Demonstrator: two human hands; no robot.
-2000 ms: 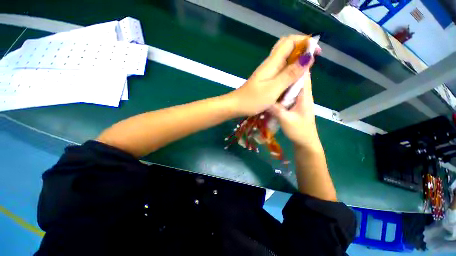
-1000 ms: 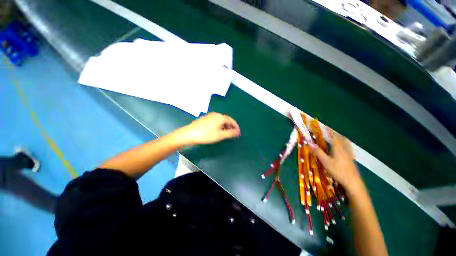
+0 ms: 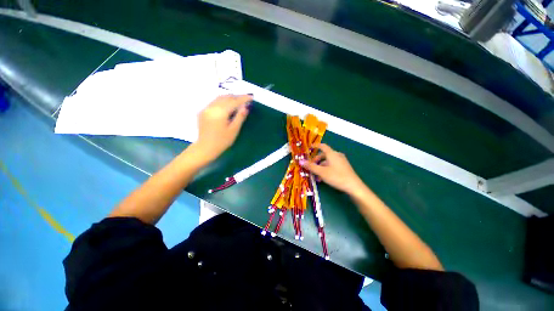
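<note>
A bundle of overlapping orange film strips (image 3: pixel 297 189) lies crossed on the green bench, its dark red wires with white tips pointing towards me. White strips are among it; one (image 3: pixel 262 164) slants out to the left with red wires at its end. My right hand (image 3: pixel 333 170) is at the bundle's right side, with thumb and fingers gripping its middle. My left hand (image 3: pixel 222 126) is raised over the right end of the white sheets, fingers curled; whether it holds something small is unclear. The white sheets (image 3: pixel 133 100) lie fanned in a stack at the left.
A pale rail (image 3: pixel 401 152) runs along the bench (image 3: pixel 401 91) behind the bundle. A grey-white post (image 3: pixel 525 176) meets it at the right. A black object (image 3: pixel 542 249) is at the right edge. Papers and a grey device (image 3: pixel 486 18) are on the shelf at the top right.
The bundle, in both hands two seconds ago, now lies on the bench. My left hand has moved left to the sheets. Since one second ago the strips have become more crossed and a white strip slants left.
</note>
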